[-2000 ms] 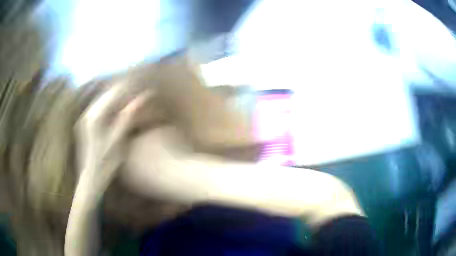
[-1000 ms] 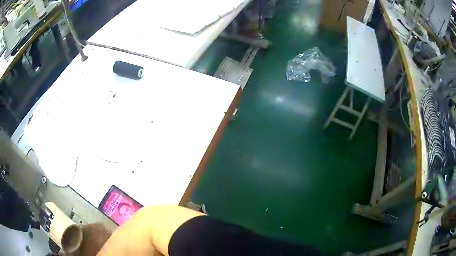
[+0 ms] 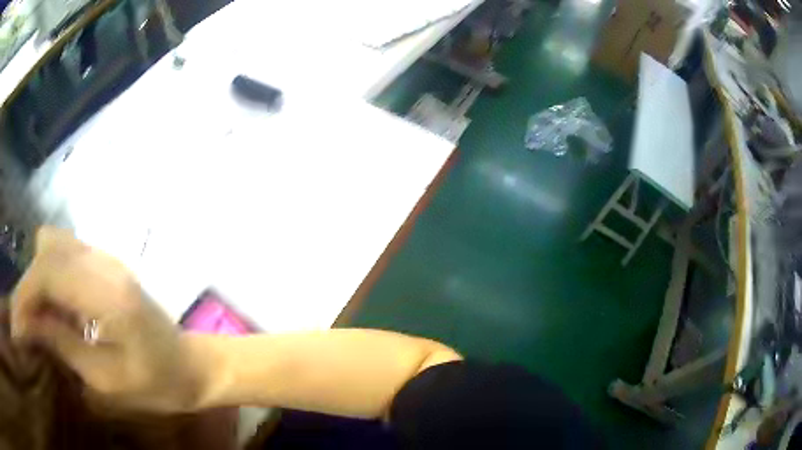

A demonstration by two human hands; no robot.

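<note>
My right hand [image 3: 101, 325] is at the far left, blurred, with its fingers curled over the brown cloth [image 3: 53, 409] in the lower left corner. Whether the fingers grip the cloth cannot be told. A small shiny spot shows on the hand. My bare forearm reaches in from the right, from a black sleeve. My left hand is not in view. The smartphone [image 3: 215, 315] with its pink screen lies on the white table [image 3: 308, 202], partly covered by my forearm.
A dark cylinder [image 3: 257, 92] lies at the back of the table. Right of the table's brown edge is green floor [image 3: 475, 264] with a crumpled clear plastic bag [image 3: 567, 127]. Beyond stand a narrow white board on legs [image 3: 664, 132], a cardboard box [image 3: 640, 33] and a cluttered long bench [image 3: 743, 220].
The view has shifted slightly. My right hand, out of the picture one second ago, now shows at the left, and more forearm is visible. The tan-rimmed tube and the machine parts no longer show clearly.
</note>
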